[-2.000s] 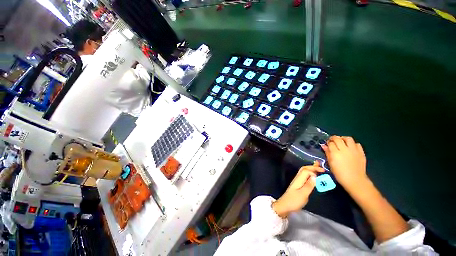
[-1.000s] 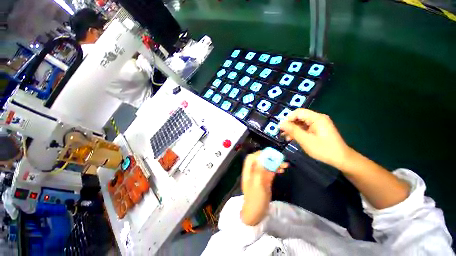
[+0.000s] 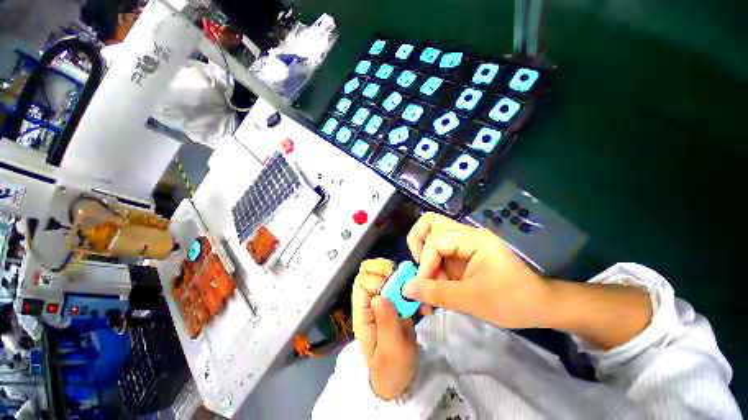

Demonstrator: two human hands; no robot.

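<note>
My left hand (image 3: 384,332) holds a light-blue square housing (image 3: 401,289) by its edge, above my lap. My right hand (image 3: 467,271) is at the housing with its thumb and fingertips on the face near the dark centre hole. Whether a small part is between those fingers is hidden. A clear sheet (image 3: 558,238) with several small black discs (image 3: 520,212) lies to the right, beyond my right hand. A black tray (image 3: 410,177) with rows of light-blue housings stands ahead on the green bench.
The white machine table (image 3: 305,246) is at the left with a red button (image 3: 360,217), a dotted plate (image 3: 266,195) and a loose orange-brown block (image 3: 262,244). Orange-brown fixtures (image 3: 207,289) sit under the brass-coloured head (image 3: 135,240). A person in white (image 3: 197,102) is behind the machine.
My right hand has come from the tray's near corner to the housing. My left hand has moved left and lower with the housing, which is now tilted. The view has shifted.
</note>
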